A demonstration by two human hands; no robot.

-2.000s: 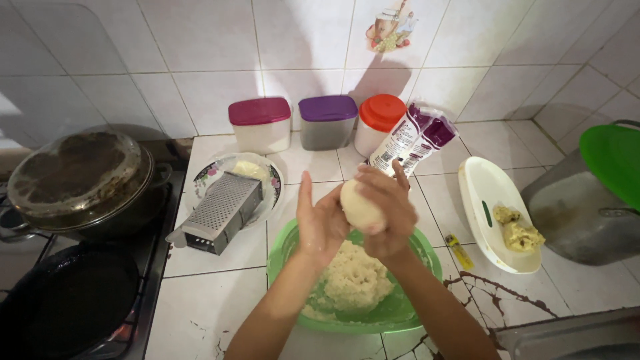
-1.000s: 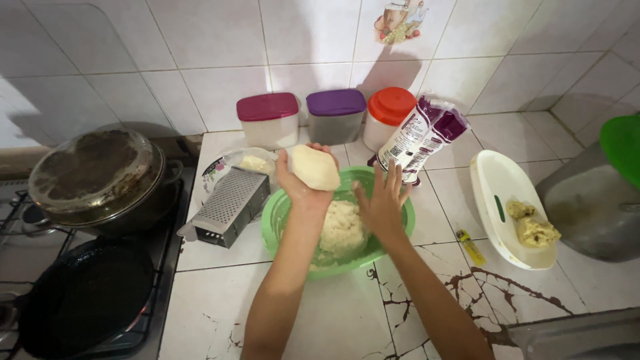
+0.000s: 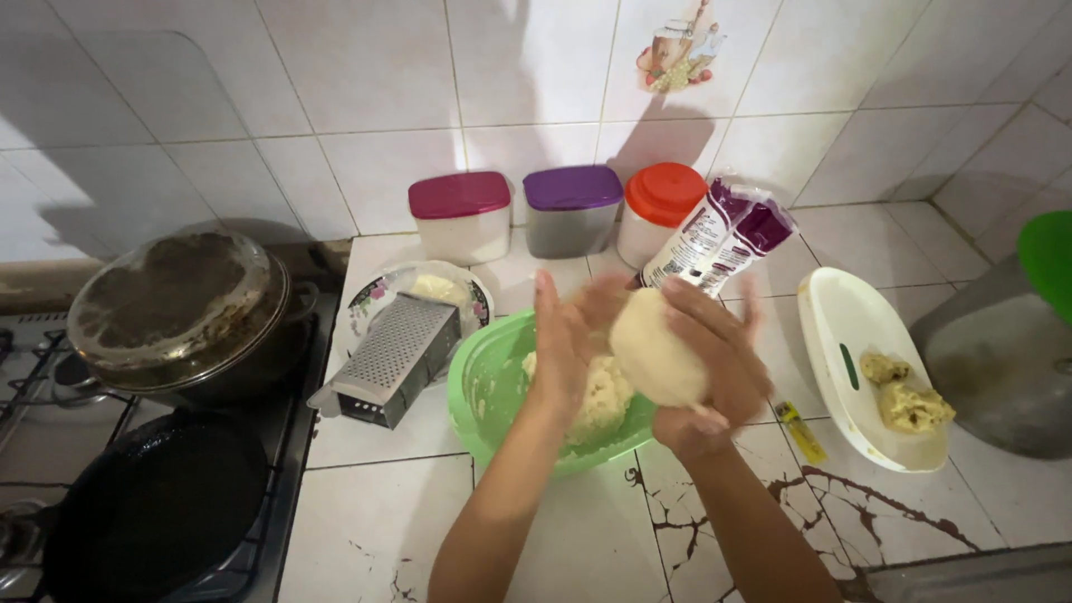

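Note:
A flattened round of pale dough lies against the palm and fingers of my right hand, above the right side of a green plastic basin. My left hand is just left of the dough, fingers apart and blurred, holding nothing. Below both hands, a mass of crumbly dough sits in the basin. To the left, a metal box grater rests tilted on the rim of a flowered plate, which also holds a pale piece of food in plastic.
Behind the basin stand containers with magenta, purple and red lids and a purple-white packet. At right are a white oval dish with yellowish lumps, a yellow lighter and a large metal pot. A lidded pot and black pan occupy the stove.
One second ago the dough round lay on my left palm; now it is at my right hand. My hands have come closer together over the basin.

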